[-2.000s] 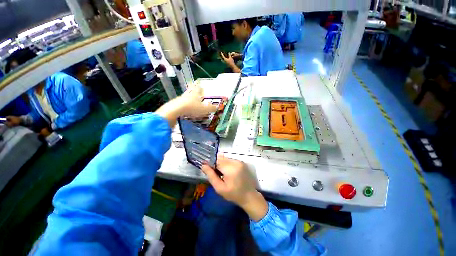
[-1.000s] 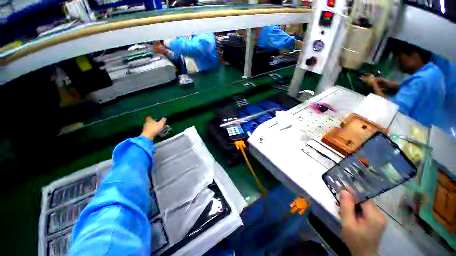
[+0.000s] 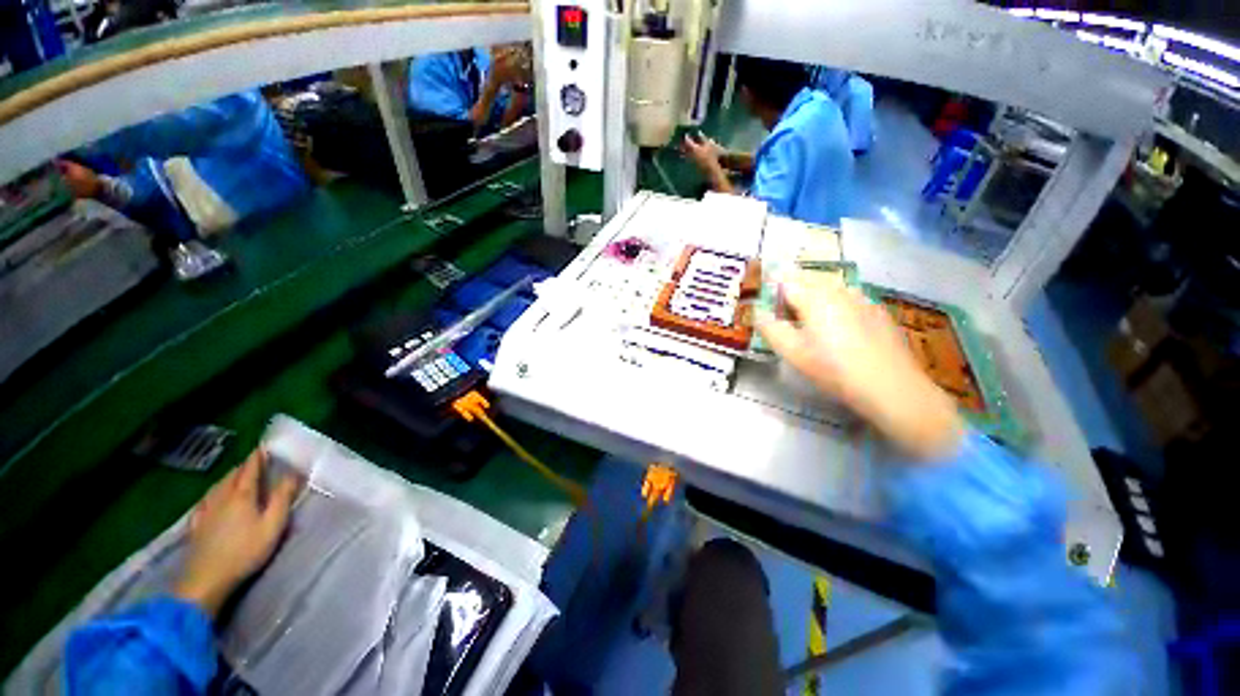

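Observation:
The left fixture, an orange-brown block, holds a flat part with pale bars. My right hand reaches over the machine table just right of it, slightly blurred; its fingertips are near the fixture's right side, and whether they hold anything is unclear. The right fixture lies partly behind my right hand and shows no pale-barred part. My left hand rests on the white liner sheet over the tray at the lower left. A dark glossy housing shows at the sheet's edge.
A keypad with an orange cable lies left of the white machine table, beside blue parts. A beige dispensing head hangs from the gantry. A person in a blue smock sits behind the machine.
The view has swung back toward the machine. The dark housing is no longer seen in my right hand, and a pale-barred part now lies in the left fixture. My left hand is now on the liner sheet.

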